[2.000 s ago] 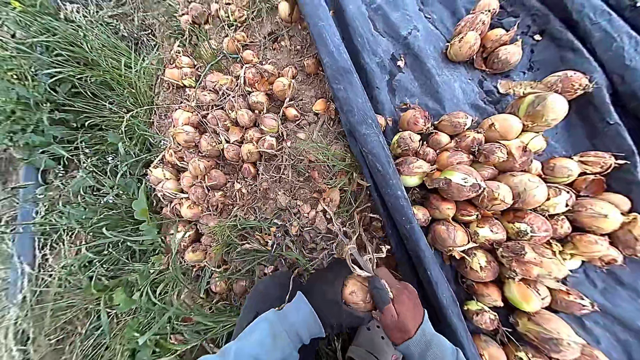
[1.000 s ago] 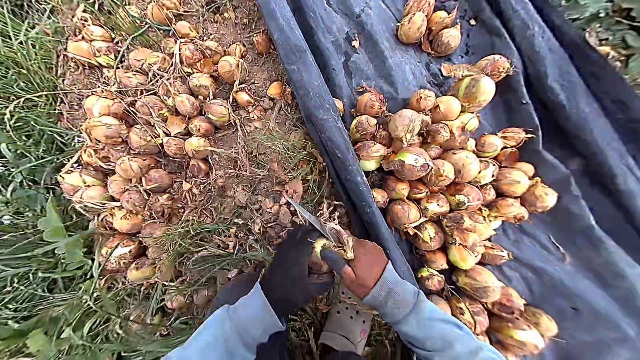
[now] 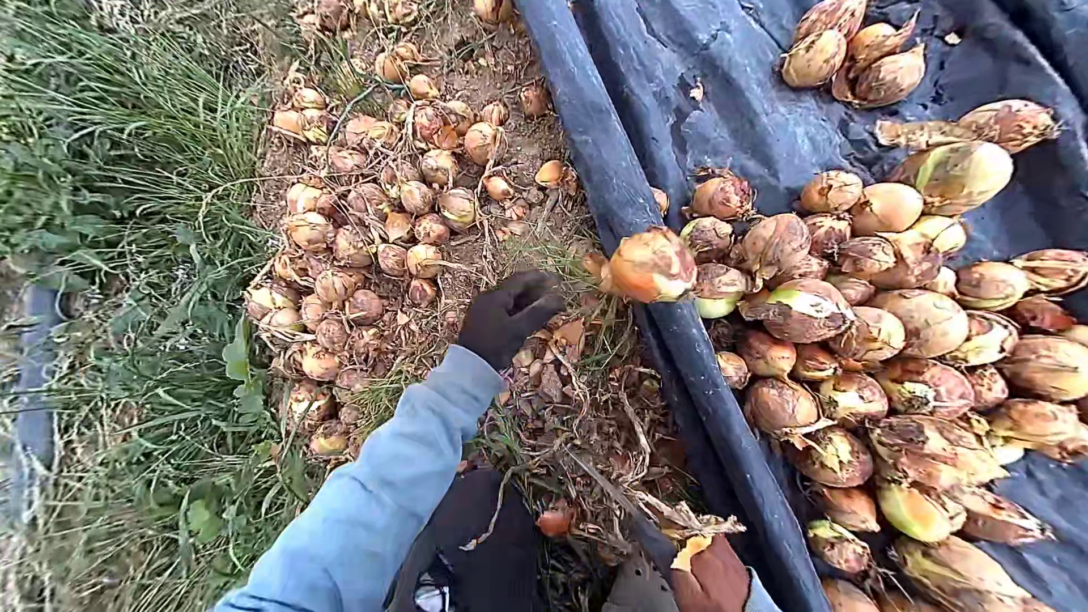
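Observation:
My left hand, in a dark glove, is over the soil with its fingers loosely curled and nothing held. A yellow onion stands apart to its right, over the rolled edge of the black sheet, touched by neither hand; it appears to be in the air. At the bottom, my right hand grips a knife, its blade pointing up and left. Dry onion leaves lie against this hand; whether it holds them too I cannot tell. Many onions are heaped on the sheet.
Onions with dry tops cover the soil at left, beside tall grass. The black sheet has a raised, rolled edge running diagonally. A small group of onions sits at its top. My shoe shows below.
My left hand held an onion against the knife a second ago; it has let go and moved up, away from my right hand. The onion is now over the sheet's edge.

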